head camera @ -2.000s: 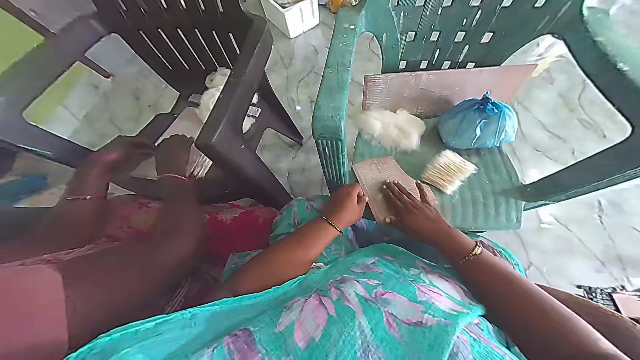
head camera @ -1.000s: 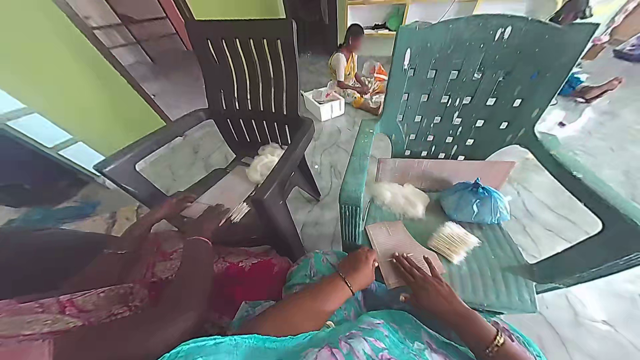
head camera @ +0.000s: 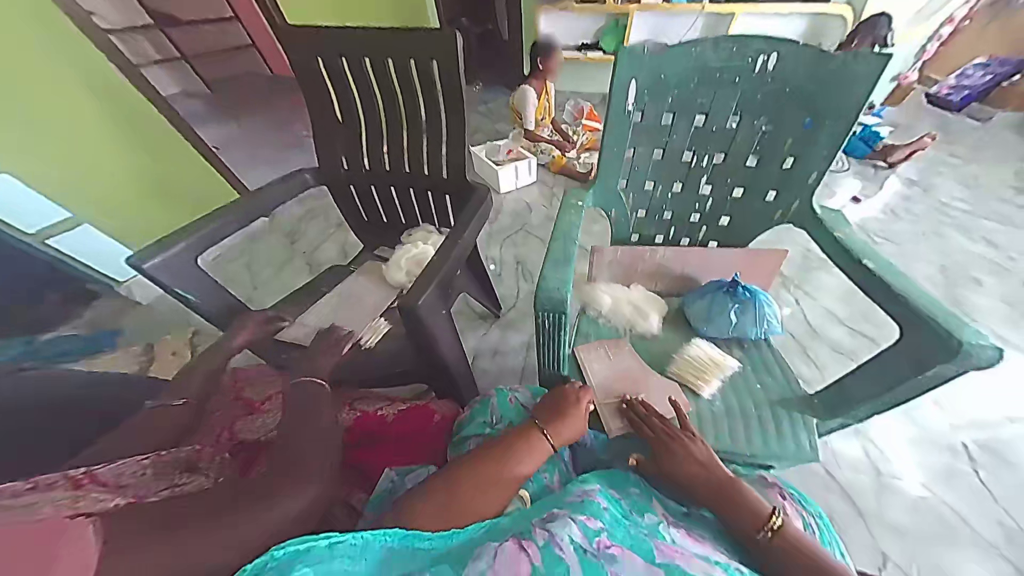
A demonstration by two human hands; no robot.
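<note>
My left hand (head camera: 565, 411) is at the left edge of a flat pinkish-brown board (head camera: 620, 368) at the front of a green plastic chair; its fingers are curled, and what lies between them is hidden. My right hand (head camera: 672, 440) rests palm down on the board, fingers spread, beside a thin pale strand (head camera: 610, 400). Behind the board, on the seat, lie a tuft of white cotton (head camera: 624, 307), a bundle of thin white cotton wicks (head camera: 702, 366) and a knotted blue plastic bag (head camera: 733, 307). A larger board (head camera: 688, 268) leans at the back of the seat.
At my left, a co-worker's hands (head camera: 332, 352) are over another board (head camera: 340, 308) on a dark plastic chair (head camera: 384, 104), with cotton (head camera: 412, 260) and wicks (head camera: 374, 333). A person (head camera: 544, 120) sits on the floor by a white box (head camera: 504, 166). The green chair's armrests (head camera: 904, 280) flank the seat.
The view has tilted up, showing more of the room. My hands stay at the board. The co-worker's left hand has moved apart from the right one.
</note>
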